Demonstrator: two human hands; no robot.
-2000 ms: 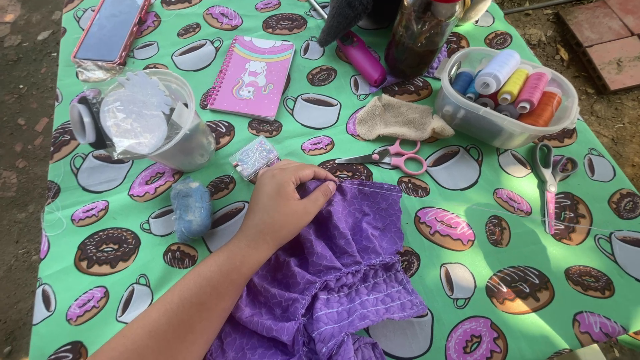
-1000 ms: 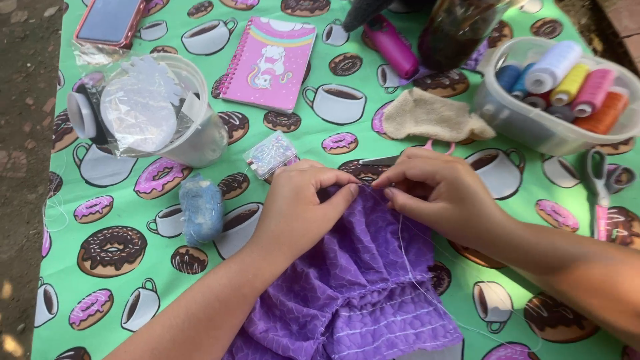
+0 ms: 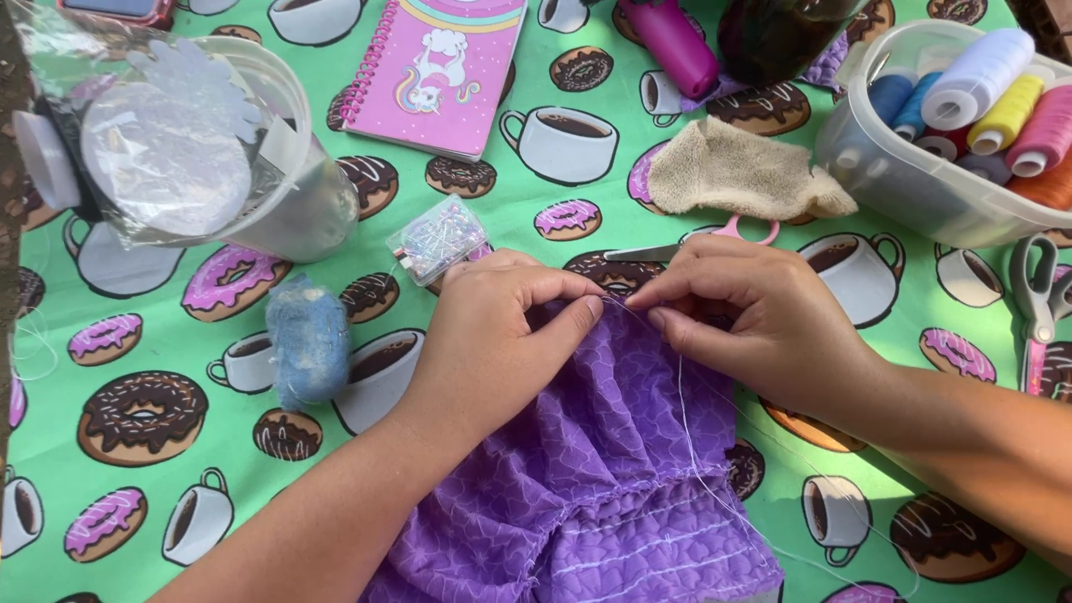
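Note:
Purple patterned fabric, gathered and crossed by rows of pale stitching, lies at the lower middle. My left hand pinches its top edge between thumb and forefinger. Just to the right, my right hand has thumb and forefinger together at the same edge, with white thread trailing from there down over the fabric; a needle cannot be made out. A clear box of pins sits beyond my left hand. Pink-handled scissors lie partly hidden behind my right hand, below a beige cloth scrap.
A blue fuzzy pincushion-like bundle and a plastic tub stand left. At the back lie a pink spiral notebook and a magenta tool, beside a dark jar. Thread spools fill a plastic container at right, near grey-handled scissors.
My right hand, out of view two seconds ago, has come in from the right to the fabric's top edge beside my left hand. The view has moved closer.

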